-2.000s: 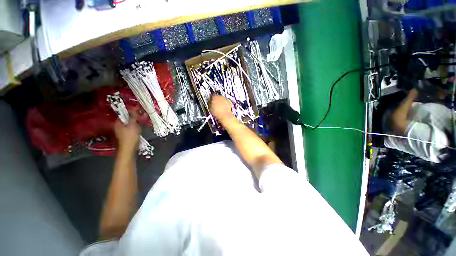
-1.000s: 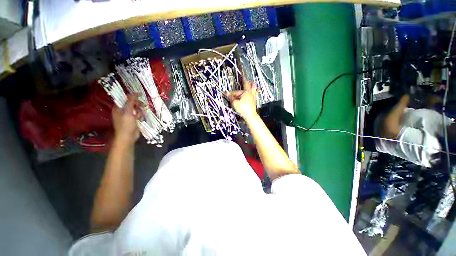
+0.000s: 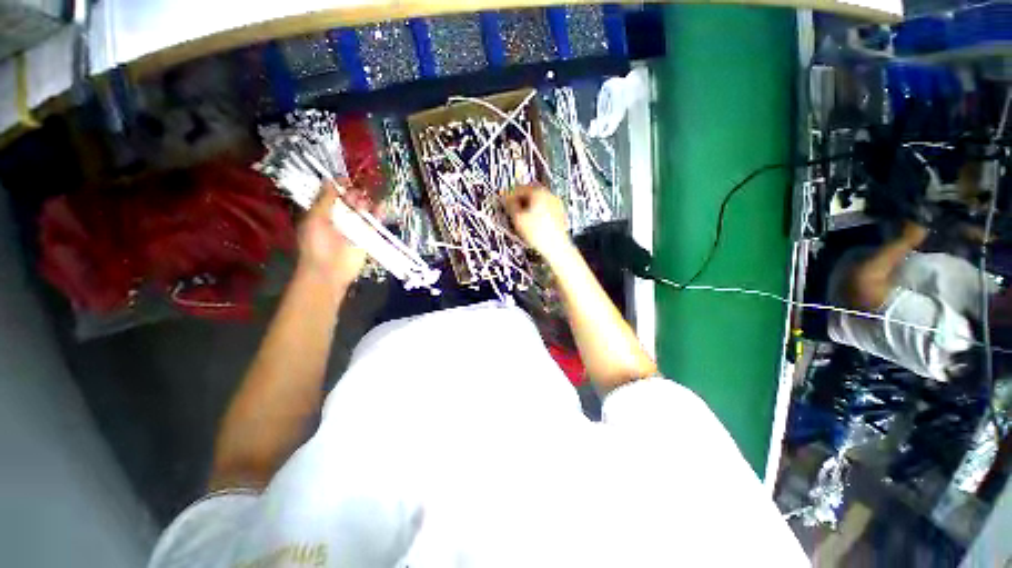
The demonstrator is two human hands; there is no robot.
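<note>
My left hand [image 3: 333,235] is closed around a bundle of white cables [image 3: 372,242], held slanting over the left side of the work area. The bundle's upper ends fan out above the hand. An open brown carton [image 3: 435,200] full of tangled white cables [image 3: 472,183] stands right of it. My right hand [image 3: 535,216] is over the right part of the carton with its fingers bent down at the cables. Its fingertips are small and blurred, so whether it grips a cable cannot be told.
Crumpled red plastic [image 3: 155,239] lies at the left. Blue bins [image 3: 455,50] of small metal parts stand behind the carton under a pale bench edge [image 3: 333,20]. More white cables [image 3: 583,166] lie right of the carton. A green surface [image 3: 727,122] carries a black cord [image 3: 727,216]. Another person's arm [image 3: 882,266] shows far right.
My left hand has moved right, towards the carton, and the cables that lay beside its bundle are now gathered with it. My right hand stays over the carton's right part with its fingers more bent.
</note>
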